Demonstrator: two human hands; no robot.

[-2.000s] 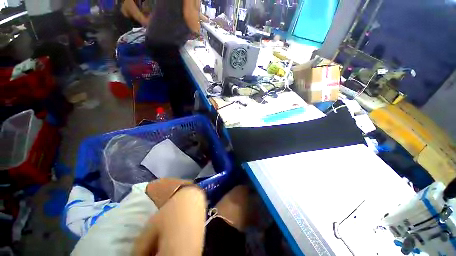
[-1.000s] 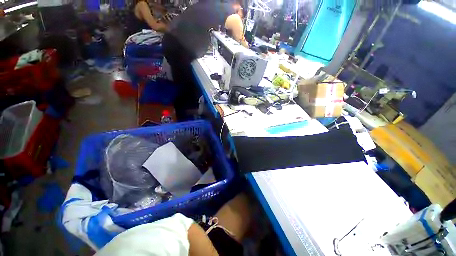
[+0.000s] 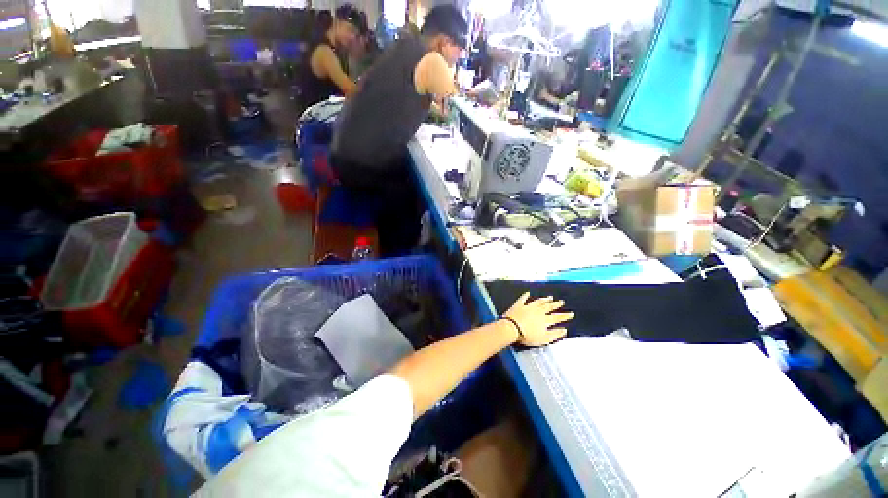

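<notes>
My left hand (image 3: 538, 320) lies palm down, fingers spread, on the near left part of the long black fabric panel (image 3: 647, 309). The panel lies flat across the white table (image 3: 623, 404), near its left end. A small pale bit shows at the panel's near edge beside the hand; I cannot tell what it is. The sewing machine head (image 3: 857, 479) is cut off at the lower right. My right hand is not in view.
A blue crate (image 3: 226, 297) holding clear plastic and a pale sheet (image 3: 365, 337) stands left of the table. A cardboard box (image 3: 668, 213), a blue strip (image 3: 598, 273) and another machine (image 3: 506, 160) are beyond the panel. Two people work farther back.
My left arm, earlier low near the lap, now reaches out over the crate and table, and the hand is on the black panel. The view has shifted, so everything sits farther right.
</notes>
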